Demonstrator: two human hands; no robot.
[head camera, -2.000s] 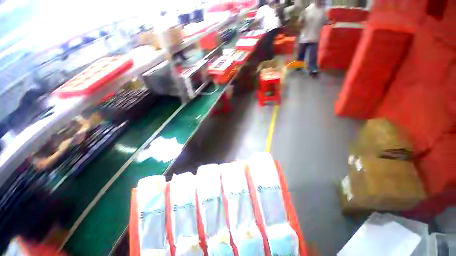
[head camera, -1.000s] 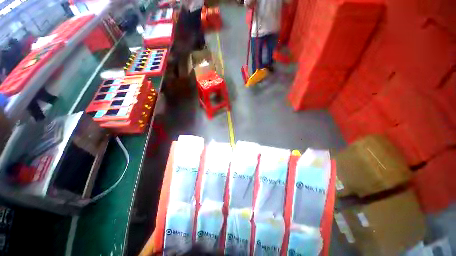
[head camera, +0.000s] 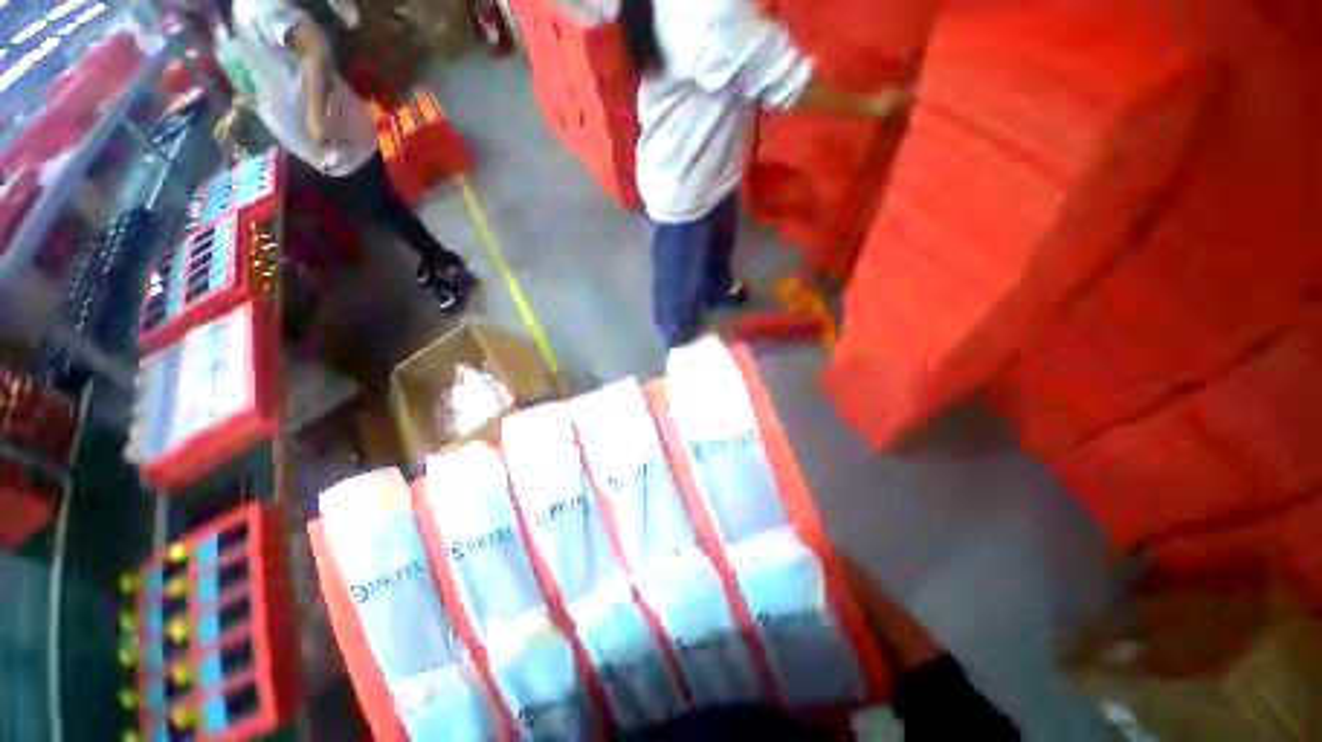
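Observation:
A red plastic tray (head camera: 787, 452) is held in front of me, tilted, at the bottom centre. Its two rows of slots hold bagged units (head camera: 555, 500) in pale frosted pouches with dark print. My right hand (head camera: 887, 620) is dim and blurred at the tray's right edge and grips it; a dark sleeve or cuff shows behind it. My left hand is not in view; the tray's lower left is cut off by the picture's edge.
Filled trays (head camera: 218, 384) line the bench at left. An open carton (head camera: 471, 384) stands beyond my tray. One person (head camera: 696, 123) touches the tall red stacks (head camera: 1000, 174) at right; another person (head camera: 312, 87) stands by the bench. Cartons (head camera: 1203, 660) lie lower right.
The view has moved forward along the aisle; people, carton and tall stacks are nearer. The held tray has shifted left and tilted. My right hand has come into view at its right edge.

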